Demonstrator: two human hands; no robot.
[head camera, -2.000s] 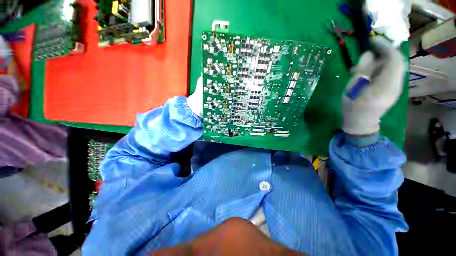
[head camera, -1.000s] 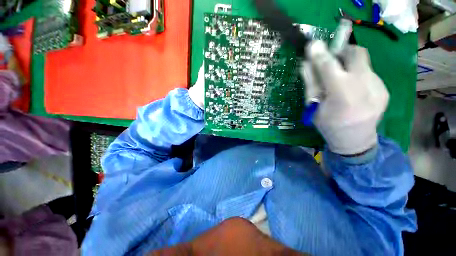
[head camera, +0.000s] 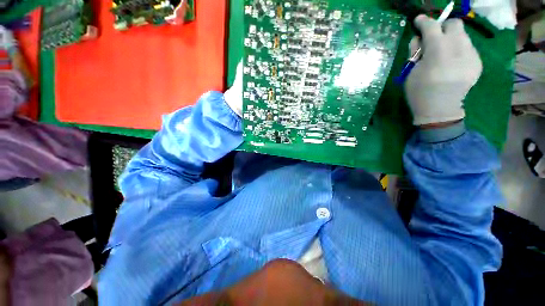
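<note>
A green circuit board is in front of me with its solder side up, a bright glare on its right half. My left hand, in a white glove, is at the board's left edge; its fingers are hidden under or behind the board. My right hand, also in a white glove, is just right of the board and holds a marker pen with a white barrel and a blue end low on the left. The dark brush is at the top edge near my right fingers, only partly visible.
A red mat lies at left, with another board assembly at its top and one more further left. A white wipe is at the top right. A neighbour's purple sleeve shows at left. A dark bin with boards is below the bench.
My right hand came down with the dark brush over the board, then moved right off it, and now has only the pen visible in it. The view has shifted, so the board sits higher.
</note>
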